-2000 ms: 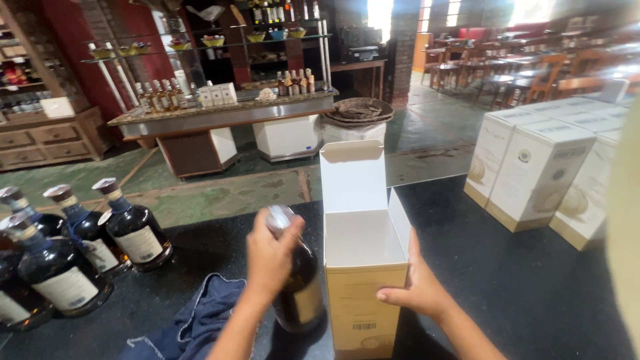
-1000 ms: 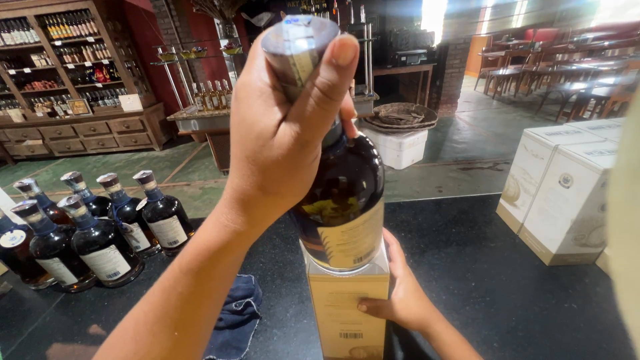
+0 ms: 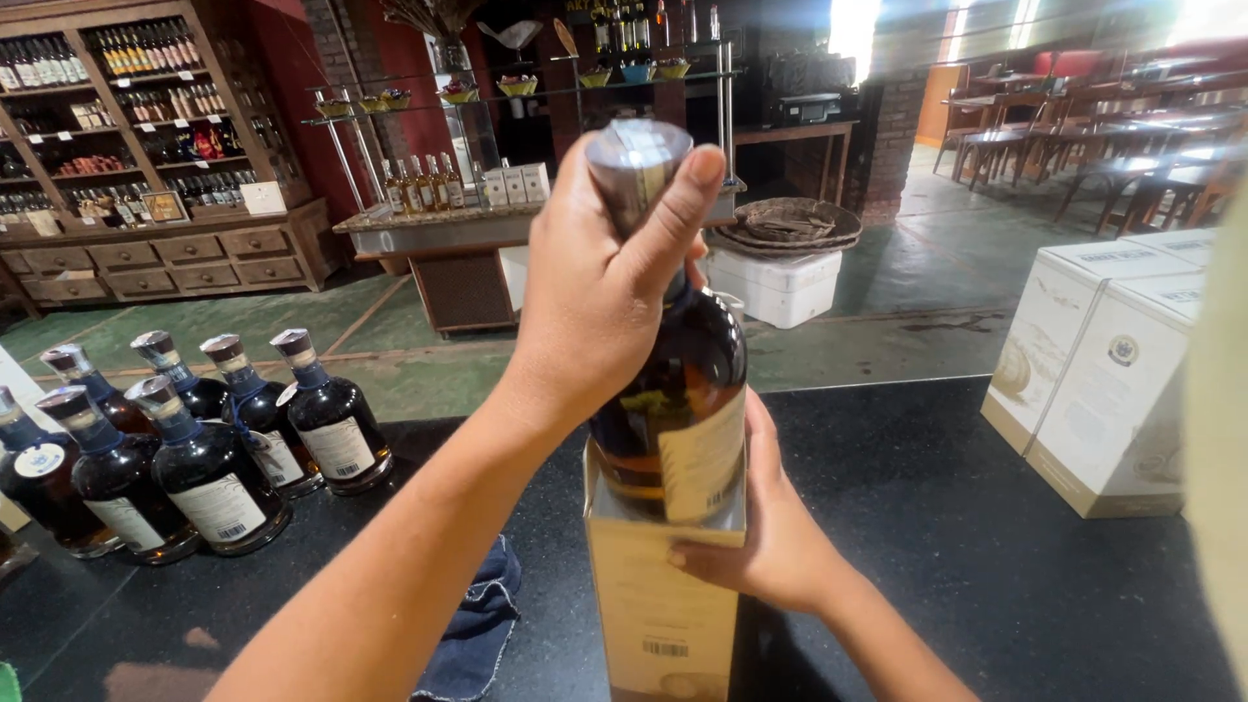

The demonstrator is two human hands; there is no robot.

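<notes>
My left hand [image 3: 609, 263] grips a dark glass liquor bottle [image 3: 673, 400] by its capped neck. The bottle is upright over a tall cardboard gift box [image 3: 666, 604], its base at the box's open top and partly behind the front wall. My right hand [image 3: 770, 536] holds the box's right side, thumb on the front. A dark blue cloth [image 3: 478, 624] lies on the counter left of the box, partly hidden by my left forearm.
Several similar bottles [image 3: 219, 487] stand at the left of the black counter [image 3: 877, 468]. White and tan boxes [image 3: 1111, 390] stand together at the right. Beyond are a display counter [image 3: 526, 219], wooden shelves [image 3: 156, 146] and a white foam box [image 3: 775, 283] under baskets.
My left hand has raised the bottle from beside the box to over its open top. Since one second ago, the bottle's base has gone slightly down into the opening. My right hand stays on the box.
</notes>
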